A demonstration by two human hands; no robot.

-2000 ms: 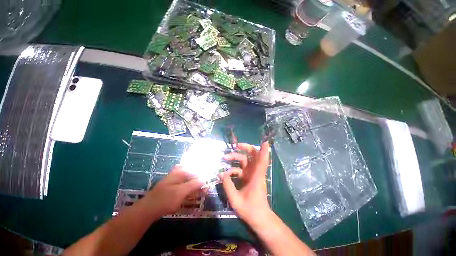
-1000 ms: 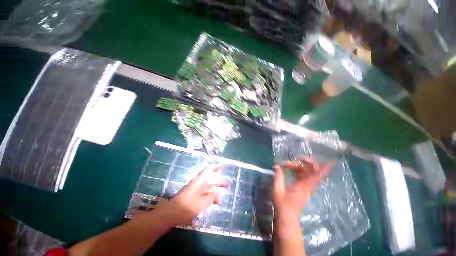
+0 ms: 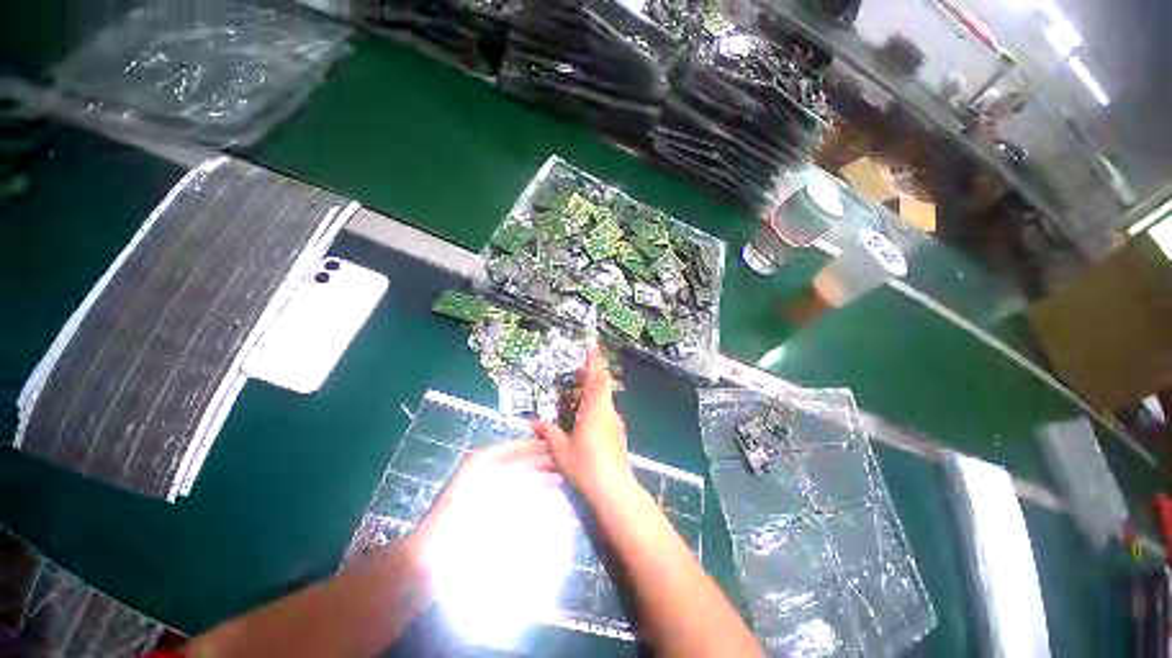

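Observation:
Small green and grey circuit boards lie in a loose pile [image 3: 512, 357] below a clear tray [image 3: 715, 296] heaped with more boards. My right hand [image 3: 594, 431] reaches to the lower right edge of the loose pile, fingers pointing up; whether it grips a board cannot be told. My left hand [image 3: 495, 482] is over the gridded clear sheet [image 3: 666, 478], its fingertips near my right wrist and thumb. White glare covers much of my left hand and the sheet's middle, so anything held there is hidden.
A clear compartment tray [image 3: 823, 540] with a few dark boards is at right, a white strip [image 3: 996, 553] beyond it. A white smartphone [image 3: 315, 324] lies beside a striped grey stack [image 3: 180, 334] at left. Lidded cups [image 3: 794, 221] stand upper right. Dark shiny piles [image 3: 578, 58] are behind.
My right hand has moved from the right-hand compartment tray to the loose board pile. My left hand remains over the gridded sheet. The view has tilted up, showing more of the room behind.

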